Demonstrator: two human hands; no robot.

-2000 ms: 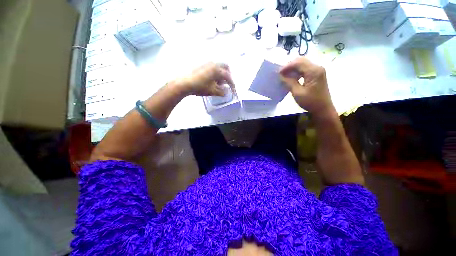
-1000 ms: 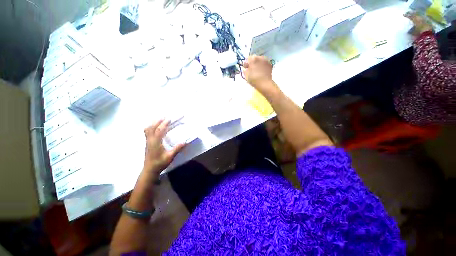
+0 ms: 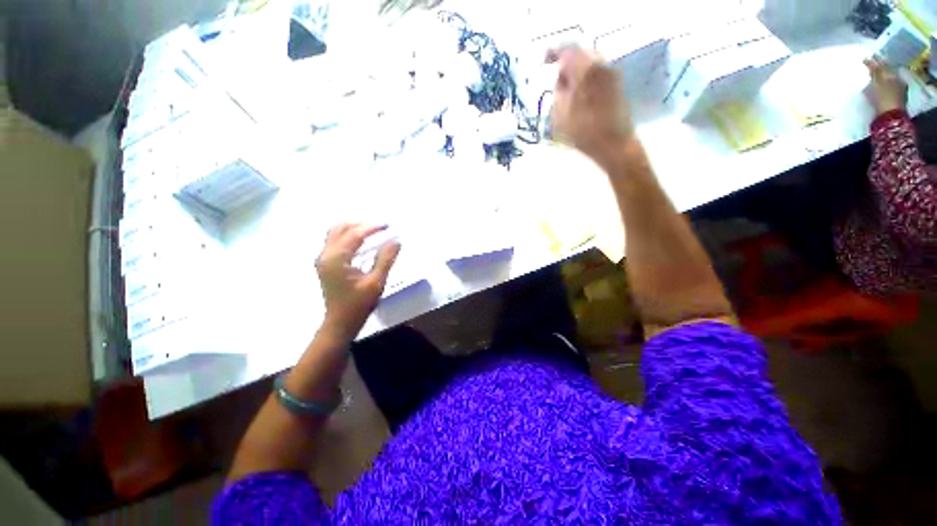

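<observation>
A white retail box (image 3: 405, 296) stands at the table's front edge, its rim washed out by glare. My left hand (image 3: 354, 275) is at its left side, thumb and fingers apart; only glare shows between them. Another white box or lid (image 3: 480, 262) lies to its right at the edge. My right hand (image 3: 594, 103) is raised over the table by the stacked boxes at the right, blurred, with fingers curled; whether it holds anything is not visible. White units (image 3: 497, 127) and black cables (image 3: 491, 72) lie heaped mid-table.
Rows of white boxes (image 3: 154, 262) line the left side, with one box (image 3: 228, 190) on top. More boxes (image 3: 724, 74) stand at the back right beside yellow paper (image 3: 742, 125). Another person's hand (image 3: 886, 87) is at far right. A brown carton (image 3: 46, 257) stands at left.
The view has turned right. The tilted box part is no longer in my right hand, which has moved back and right over the table. My left hand has come off the unit in the box.
</observation>
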